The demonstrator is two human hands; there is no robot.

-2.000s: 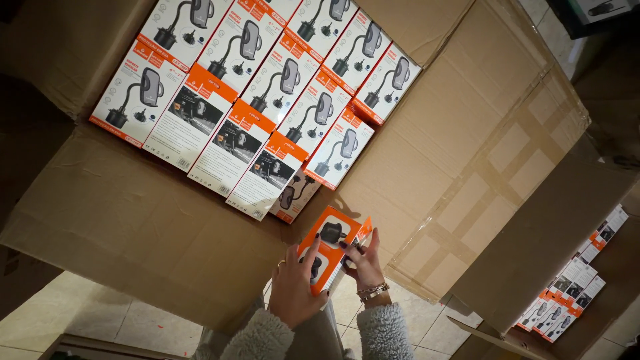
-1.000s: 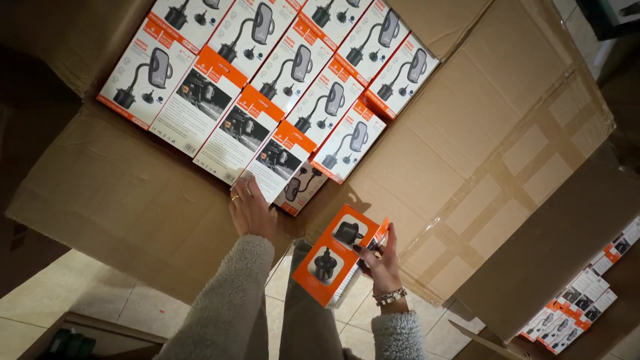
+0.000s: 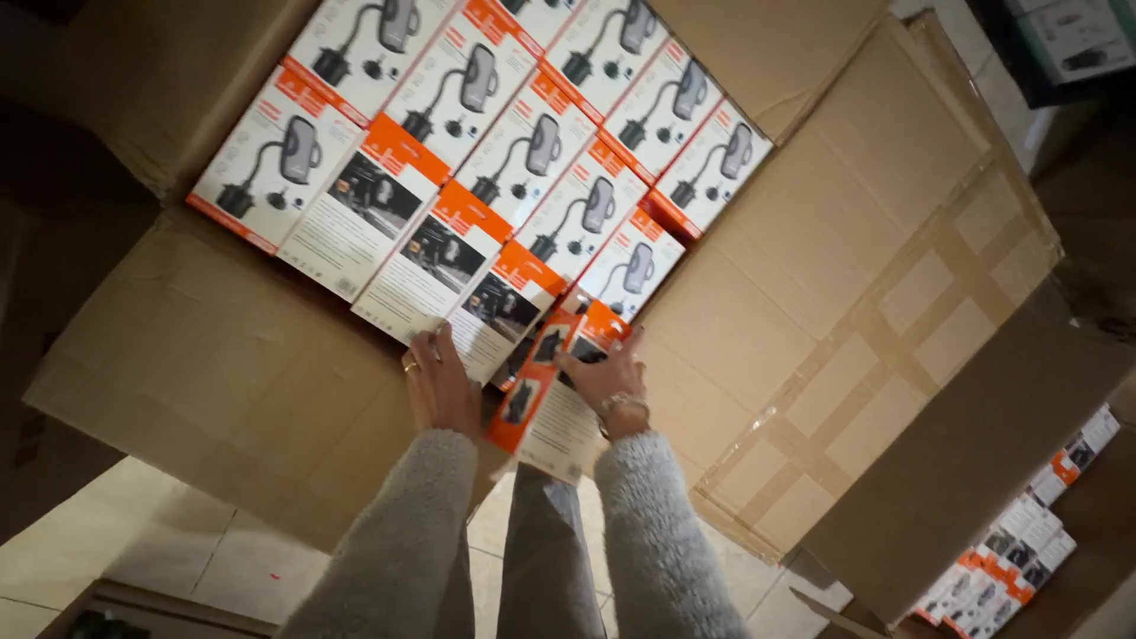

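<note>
My right hand grips the upper end of an orange and white retail box, tilted at the near corner of the packed boxes; its orange side shows black parts and its white face bears print. My left hand rests with its fingers on the lower ends of the printed boxes, touching a back-face-up box. Beside it lies another back-face-up box. Rows of phone-holder boxes with pictured gooseneck mounts fill the large open cardboard carton. A partly covered box lies under the held one.
The carton's wide flaps spread left and right, the right one crossed with tape. At the lower right, a second carton holds more such boxes. Another open carton stands at the lower left on the tiled floor.
The box in my right hand has moved up to the packed boxes and turned, so its printed white face shows. My left hand, earlier on that box, is now at the packed ones.
</note>
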